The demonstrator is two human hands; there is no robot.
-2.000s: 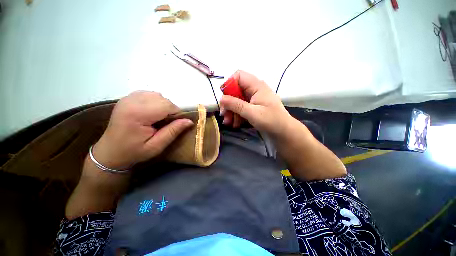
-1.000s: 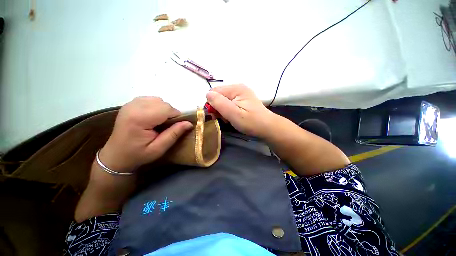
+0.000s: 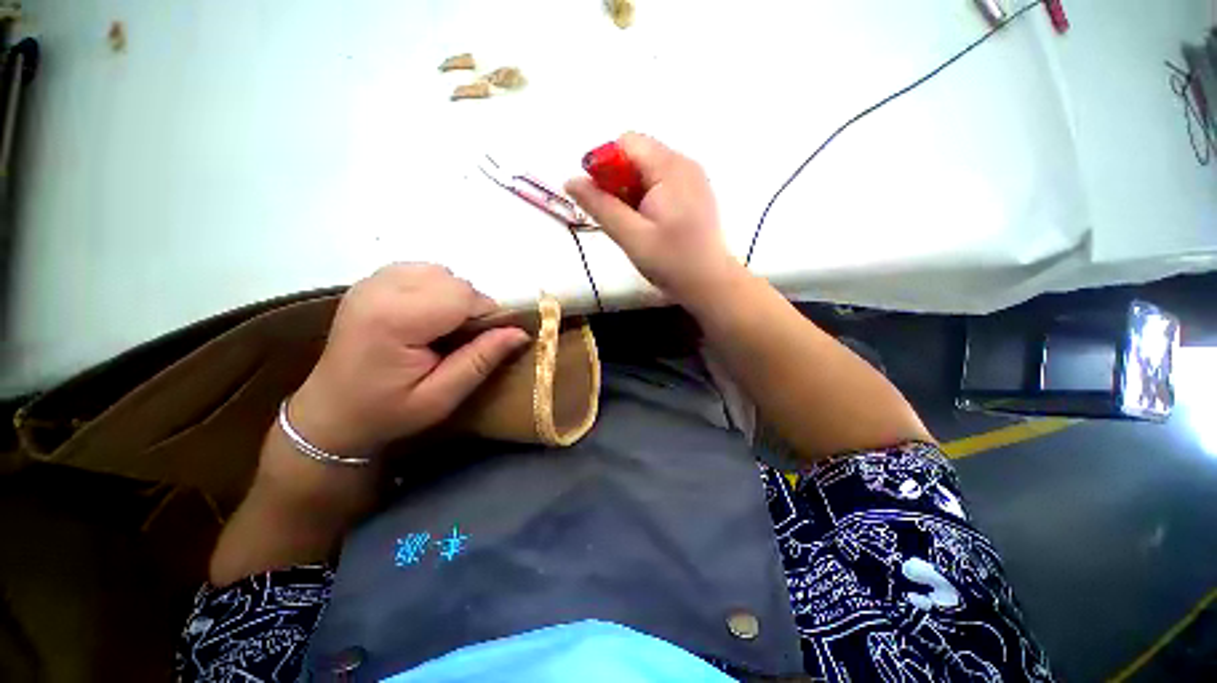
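My left hand (image 3: 414,350) pinches the brown bag piece (image 3: 514,407) over the lap, thumb on top. The tan edge binding (image 3: 545,374) runs along the piece's curled open end, right of my fingertips. My right hand (image 3: 661,214) holds a red lighter-like block (image 3: 611,170) above the table's front edge, apart from the bag piece. The pinkish thread snips (image 3: 545,199) lie on the table with blades pointing up-left, their handle end close to my right hand. The rest of the bag piece extends left under my left forearm.
Tan offcuts (image 3: 471,92) lie on the white table (image 3: 294,160). A dark cord (image 3: 854,120) loops toward a red item (image 3: 1056,15) at the top right. A dark framed object with a bright end (image 3: 1150,360) stands at the right, above the floor with yellow lines.
My right hand went from beside the red block's earlier place over the table to the binding's upper end, then back up and away with the block. My left hand keeps its hold on the piece.
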